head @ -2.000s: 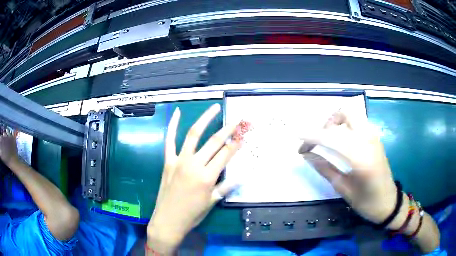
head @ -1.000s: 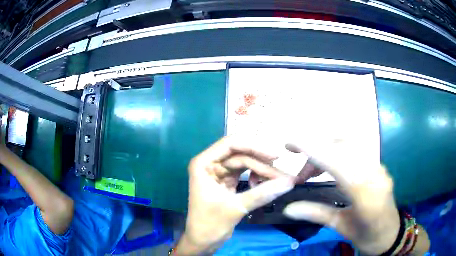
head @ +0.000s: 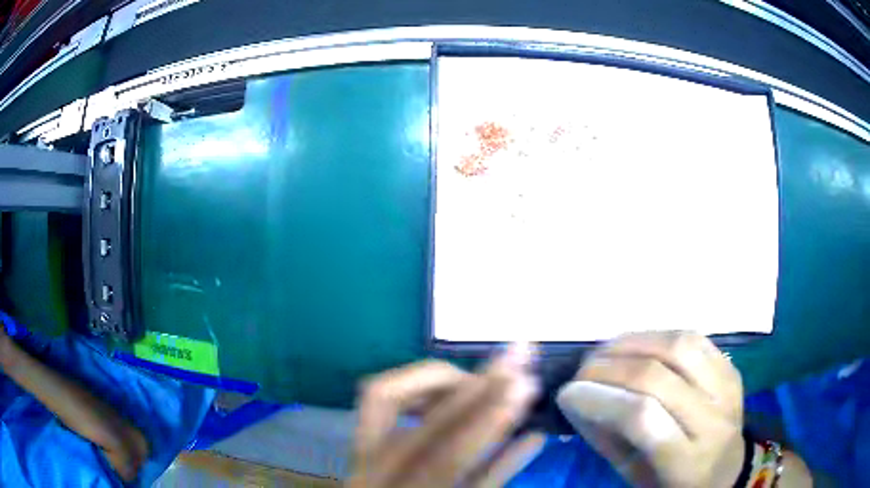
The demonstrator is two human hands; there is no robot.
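Observation:
Tiny orange-red components [head: 491, 138] lie in a small cluster at the upper left of the white pad [head: 611, 238], with fainter specks to their right. A dark carrier fixture [head: 558, 376] shows only in part between my hands, below the pad's near edge. My left hand [head: 448, 419] is blurred, at the fixture's left part, with its fingers bent. My right hand [head: 658, 405] is at the fixture's right, fingers curled and a pale cover on the thumb. The fingertips are blurred or hidden, so I cannot tell what either hand holds.
An upright slotted fixture [head: 110, 224] stands at the left beside a grey arm [head: 43, 176]. A green label [head: 176, 353] and blue tape lie on the green mat [head: 334, 238]. A dark conveyor [head: 315, 27] runs beyond. Another person's forearm [head: 72, 405] shows at lower left.
Both my hands have moved off the pad, down to its near edge by the fixture. The view has shifted, with the pad higher and larger. The other person's arm shows lower.

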